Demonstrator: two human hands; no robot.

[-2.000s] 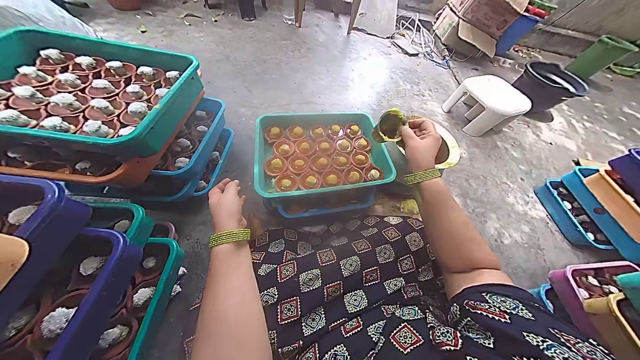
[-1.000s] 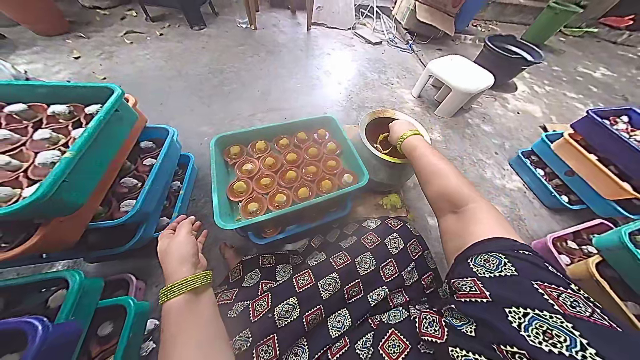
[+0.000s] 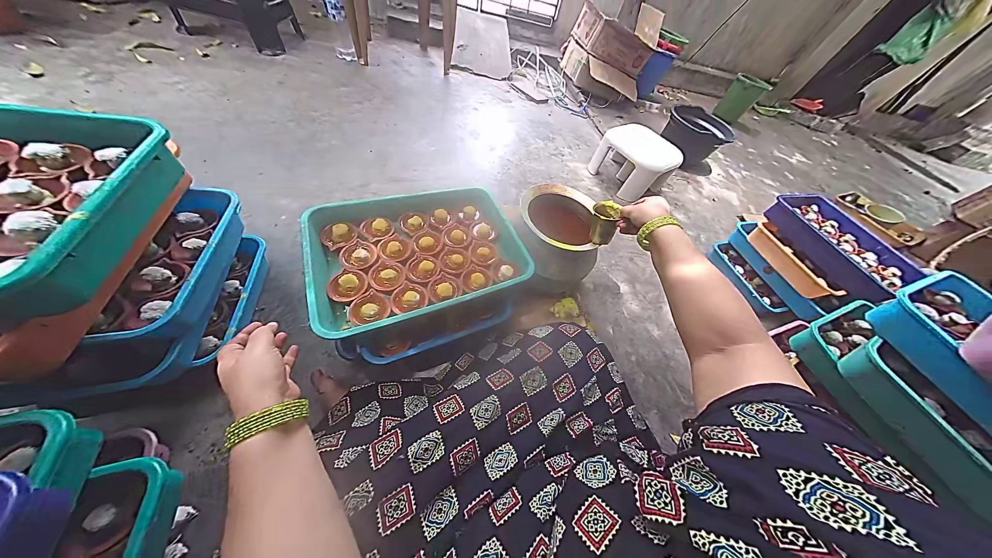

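Note:
My right hand [image 3: 643, 213] holds a small metal cup [image 3: 604, 225] with yellow stuff on its rim, at the right edge of a round metal pot [image 3: 547, 192]. Reddish-brown liquid [image 3: 556, 219] fills part of the pot. To the left of the pot, a teal plastic tray [image 3: 314, 291] holds many small clay cups, each with a yellowish lump in it; a blue tray [image 3: 442, 341] lies under it. My left hand [image 3: 257, 364] holds nothing, its fingers loosely curled, left of my lap and below the teal tray's left corner.
Stacked trays of clay cups with whitish lumps stand at the left, the topmost a teal tray [image 3: 147, 178]. More stacked trays, among them a purple tray [image 3: 852, 232], are at the right. Beyond the pot are a white stool [image 3: 642, 151], a black bucket [image 3: 697, 136] and cardboard boxes [image 3: 604, 46].
My right hand was over the pot's mouth a second ago; it is now at the right rim, with the metal cup in sight. My left hand stays empty beside my lap.

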